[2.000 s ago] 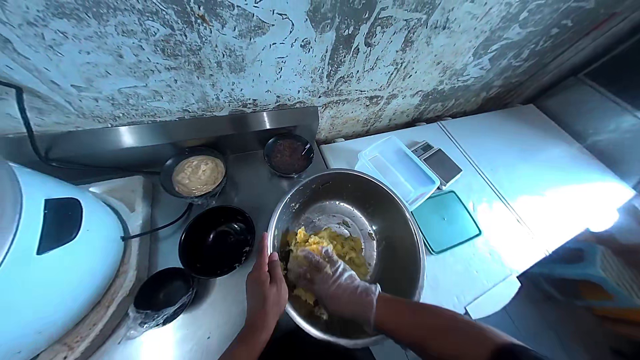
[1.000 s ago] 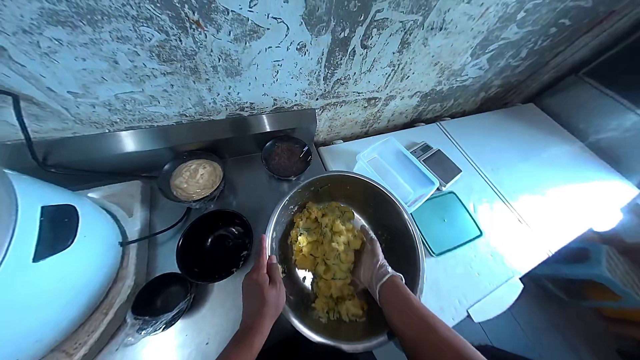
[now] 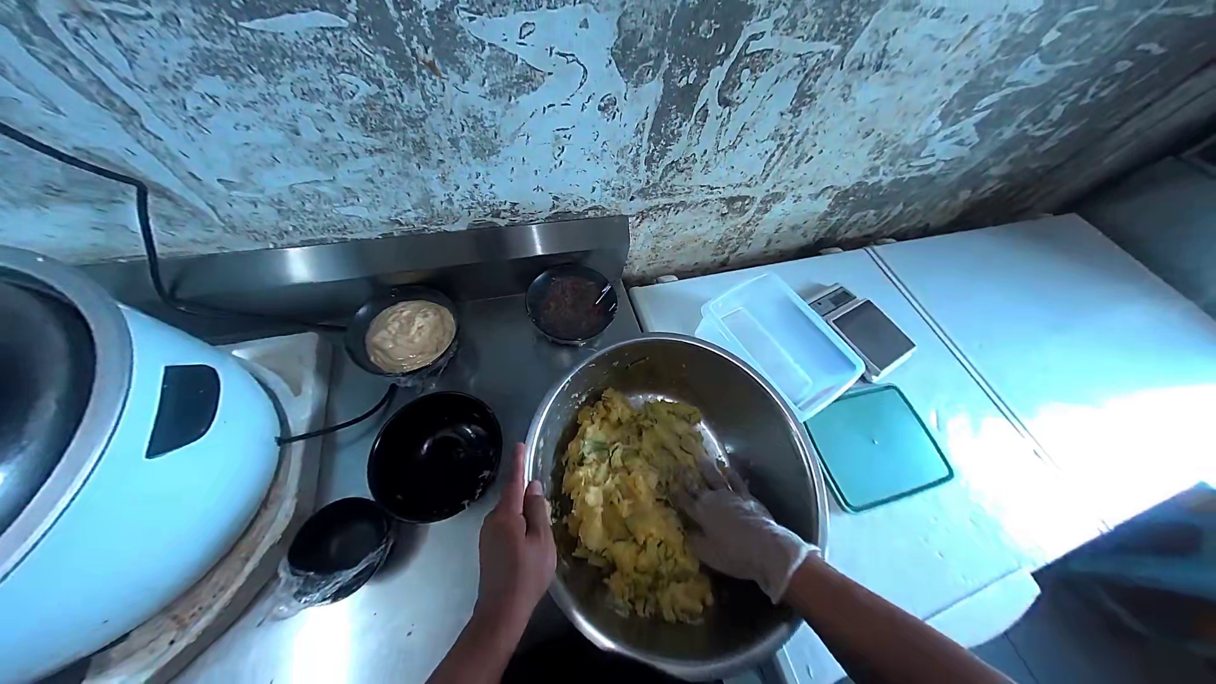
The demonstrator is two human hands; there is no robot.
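A large stainless steel bowl (image 3: 760,427) holds a yellow, mashed-looking mixture with green bits (image 3: 627,503). My left hand (image 3: 518,546) is bare and grips the bowl's left rim, thumb and fingers against it. My right hand (image 3: 741,532), in a clear plastic glove, is inside the bowl at the right side of the mixture, fingers spread and pressed against it; the fingertips are partly hidden in the food. Left of the bowl are a black bowl (image 3: 435,456), empty but for residue, and a smaller black bowl (image 3: 340,537) with plastic wrap at its edge.
Behind stand a bowl of beige paste (image 3: 410,335) and a bowl of dark reddish stuff (image 3: 571,304). A large rice cooker (image 3: 199,475) fills the left. At right lie a clear plastic container (image 3: 784,342), a small digital scale (image 3: 869,332) and a green lid (image 3: 879,446). A peeling wall rises behind.
My gloved right hand has moved from the left part of the bowl to its right side. The mixture is spread differently across the bowl. My left hand stays at the rim.
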